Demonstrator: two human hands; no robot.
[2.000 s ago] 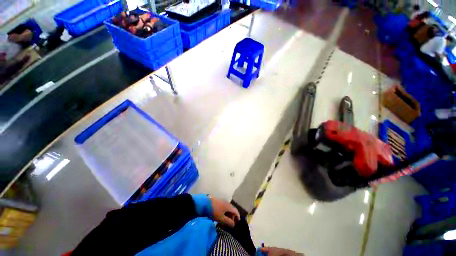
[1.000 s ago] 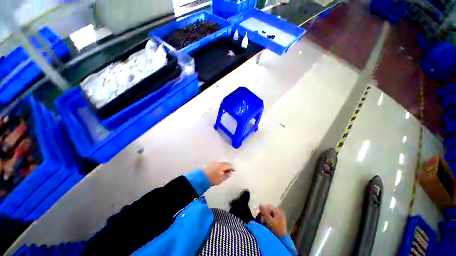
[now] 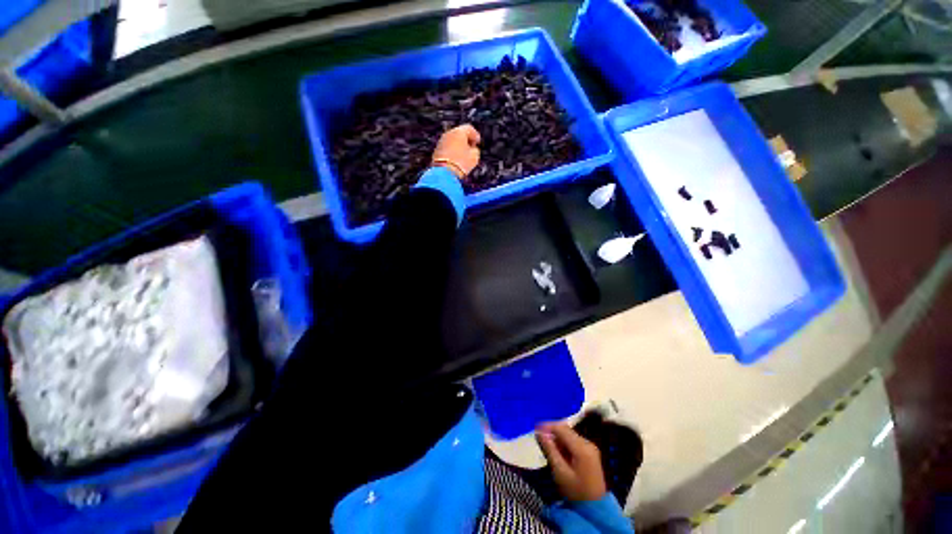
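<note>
My left hand [image 3: 456, 151] reaches into a deep blue tote [image 3: 318, 146] full of small dark parts [image 3: 386, 136]. Its fingers point down at the heap, and whether they hold a part cannot be told. My right hand [image 3: 574, 462] is low, close to my body, near the blue stool [image 3: 532, 389]. Its fingers are curled, and whether anything is inside cannot be seen. A black tray [image 3: 496, 302] with a few white scraps [image 3: 544, 277] lies in front of the tote, partly covered by my left sleeve.
Two white squeeze bottles [image 3: 602, 195] lie between the black tray and a shallow blue tray [image 3: 731, 336] with several dark pieces on a white liner. Another blue tote [image 3: 626, 52] stands behind. A black tray with small white pieces [image 3: 115, 344] sits in a blue tote at left.
The view has moved up to the bench and the stool now shows beneath its edge. My left hand has gone from above the floor into the tote of dark parts. The pallet truck has left view.
</note>
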